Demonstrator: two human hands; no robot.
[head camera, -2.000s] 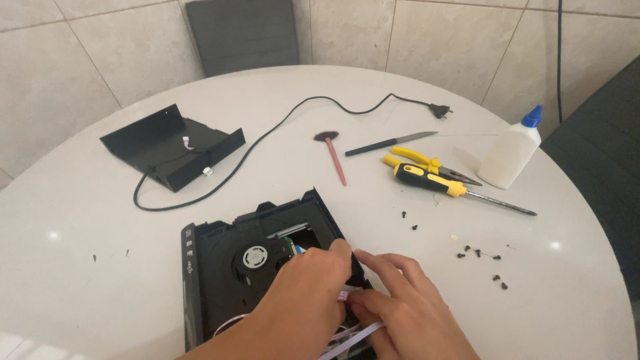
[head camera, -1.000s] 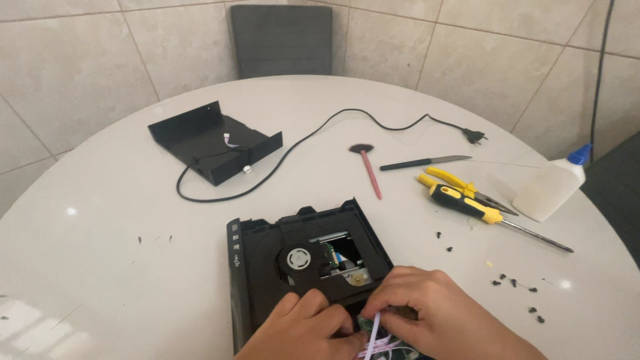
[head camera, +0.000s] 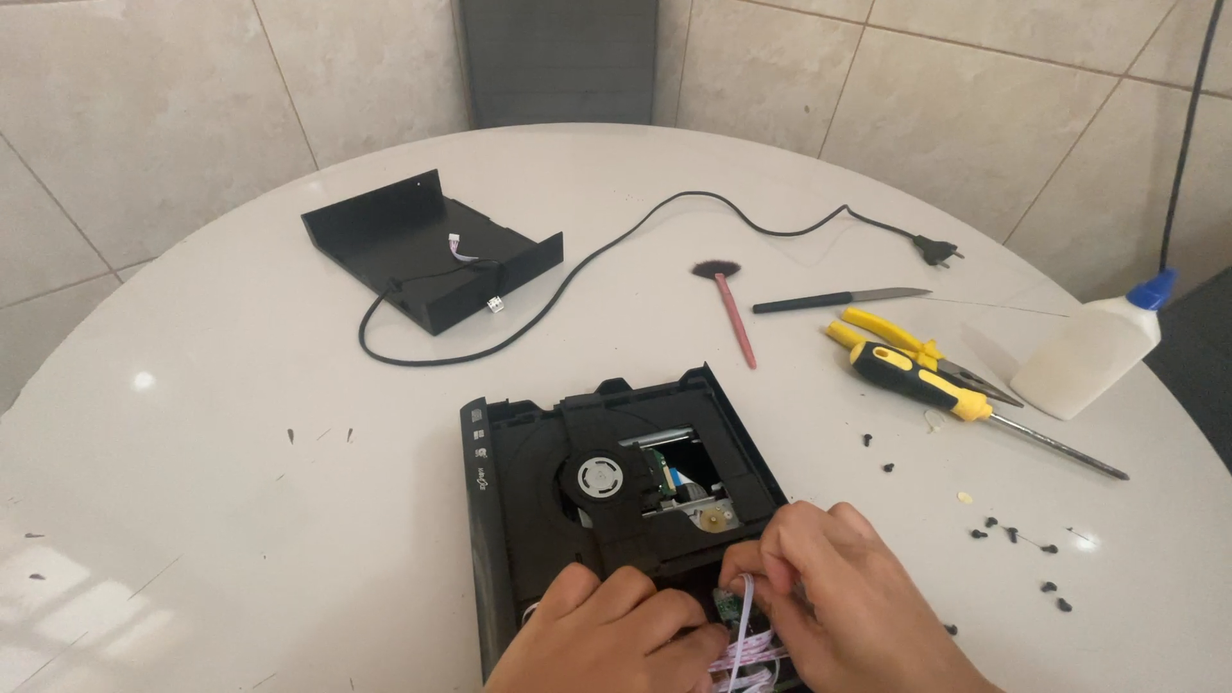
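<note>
An opened black disc player (head camera: 539, 520) lies at the lower middle, its disc drive and round white-and-grey hub (head camera: 601, 476) exposed. My left hand (head camera: 616, 630) rests over its near part with curled fingers beside a bundle of white and pink wires (head camera: 746, 650); whether it grips them is hidden. My right hand (head camera: 847, 597) is at the player's near right side, thumb and fingers pinching a thin white strip (head camera: 742, 616) that stands up from the bundle. Part of a green circuit board (head camera: 729, 604) shows between my hands.
Behind the player lie a black metal cover (head camera: 385, 250), a power cord (head camera: 577, 279), and a pink-handled fan brush (head camera: 733, 318). To the right are a knife (head camera: 837, 299), yellow pliers (head camera: 895, 332), a screwdriver (head camera: 924, 385), a white glue bottle (head camera: 1088, 356) and several black screws (head camera: 1011, 534).
My left hand has drawn back from the right hand and lies lower over the player, its knuckles up. The white strip stands upright by my right fingers. The view has shifted.
</note>
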